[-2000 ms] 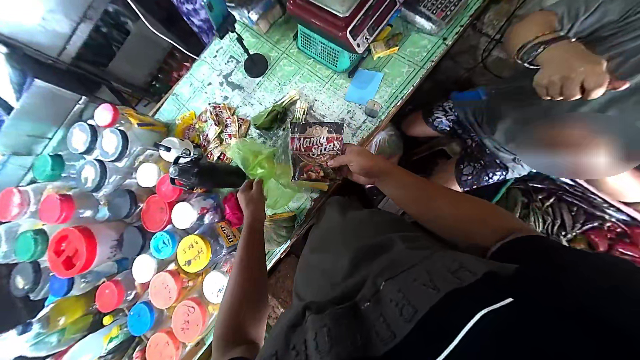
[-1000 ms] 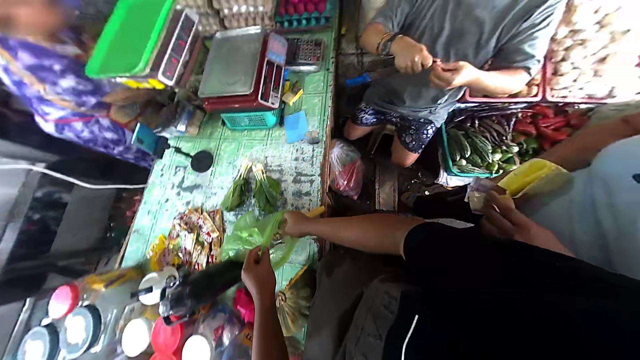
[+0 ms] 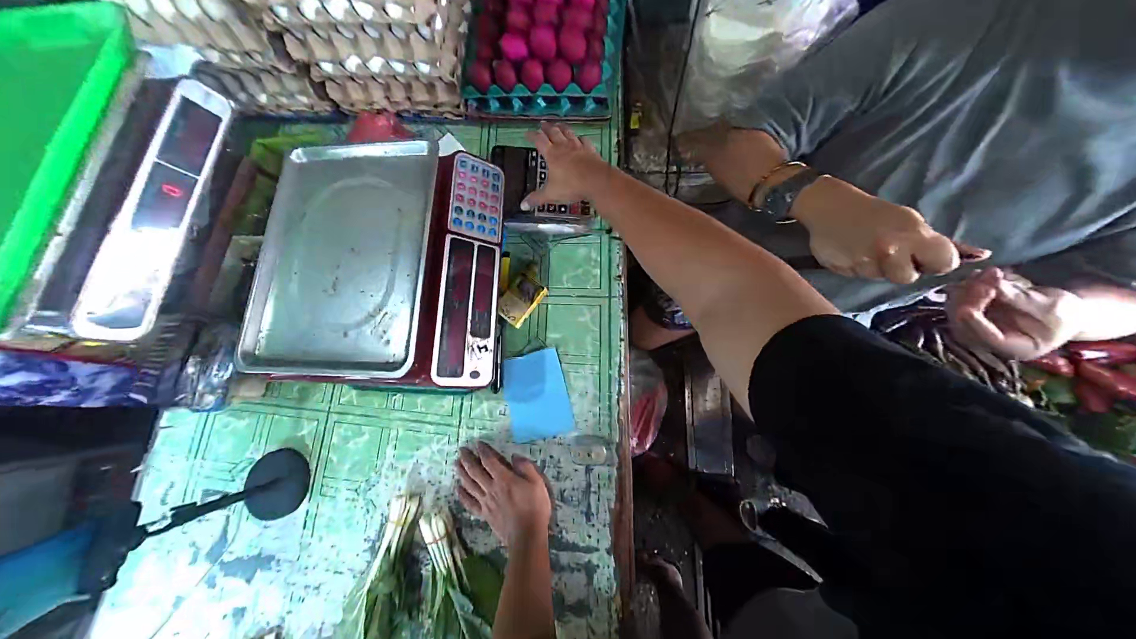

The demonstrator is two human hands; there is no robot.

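Observation:
My right hand (image 3: pixel 568 167), fingers spread, is over a calculator (image 3: pixel 541 182) near the right edge of the green tiled counter (image 3: pixel 355 453); whether it touches the keys cannot be told. Left of it stands a dark red digital scale (image 3: pixel 470 266) with a bare metal pan (image 3: pixel 346 257). My left hand (image 3: pixel 504 493) rests with fingers apart on the worn counter, holding nothing. A blue slip of paper (image 3: pixel 540 395) lies above it, and tied bundles of leafy greens (image 3: pixel 435 550) lie to its lower left.
Egg trays (image 3: pixel 373 53) and a tray of pink eggs (image 3: pixel 537 53) stand at the back. A second scale (image 3: pixel 151 213) with a green tray (image 3: pixel 53 142) is at the left. A round black stand base (image 3: pixel 277 484) sits at lower left. A person's hands (image 3: pixel 879 240) are at the right.
The green plastic bag has left both my hands and is out of view. My right hand has moved to the calculator, my left onto the counter. The view has shifted strongly toward the scales.

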